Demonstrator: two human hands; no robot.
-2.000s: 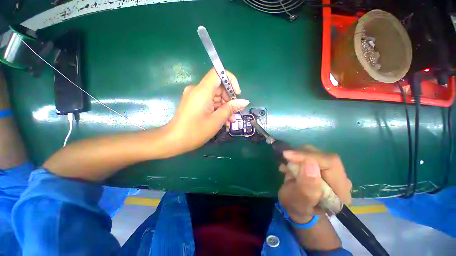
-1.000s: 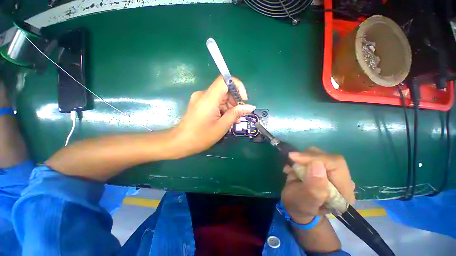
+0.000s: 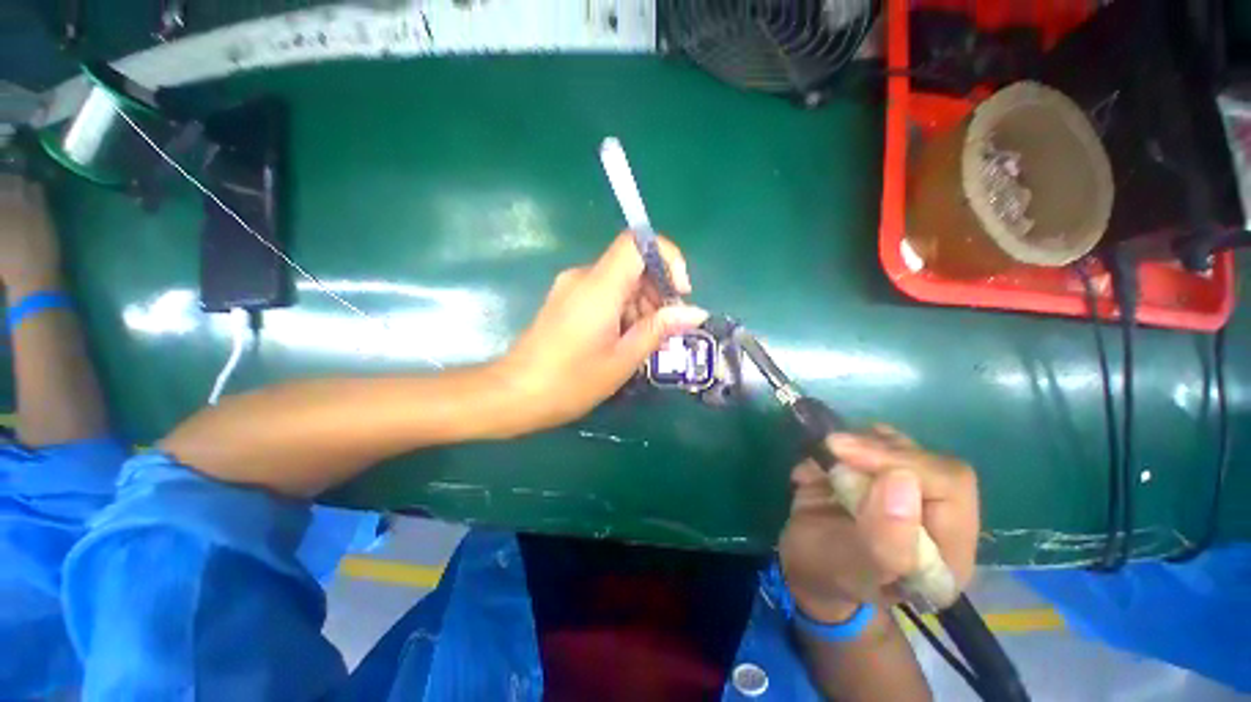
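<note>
A small rounded-square unit (image 3: 683, 359), dark-framed with a pale violet-white inside, lies on a flat dark fixture (image 3: 719, 390) on the green mat. My left hand (image 3: 587, 327) is bare and shut on silver-grey tweezers (image 3: 624, 185), whose blunt end points up and away. Its thumb is at the unit's upper left edge, and the tweezer tips are hidden by the fingers. My right hand (image 3: 885, 514) is shut on the pale grip of a soldering iron (image 3: 809, 412). The iron's metal tip is at the upper right of the unit; I cannot tell whether it touches.
A red tray (image 3: 899, 206) holds a tan cup (image 3: 1039, 172) with grey scraps at right, with black cables below. A round-grilled fan (image 3: 771, 34) is at the back. A solder spool (image 3: 93, 130), its strand and a black slab (image 3: 244, 206) are left. Another person's forearm (image 3: 48, 357) is far left.
The view has shifted, so most things sit lower in the picture. The iron's tip has moved from the unit's right side to its upper right edge. Both hands keep their holds.
</note>
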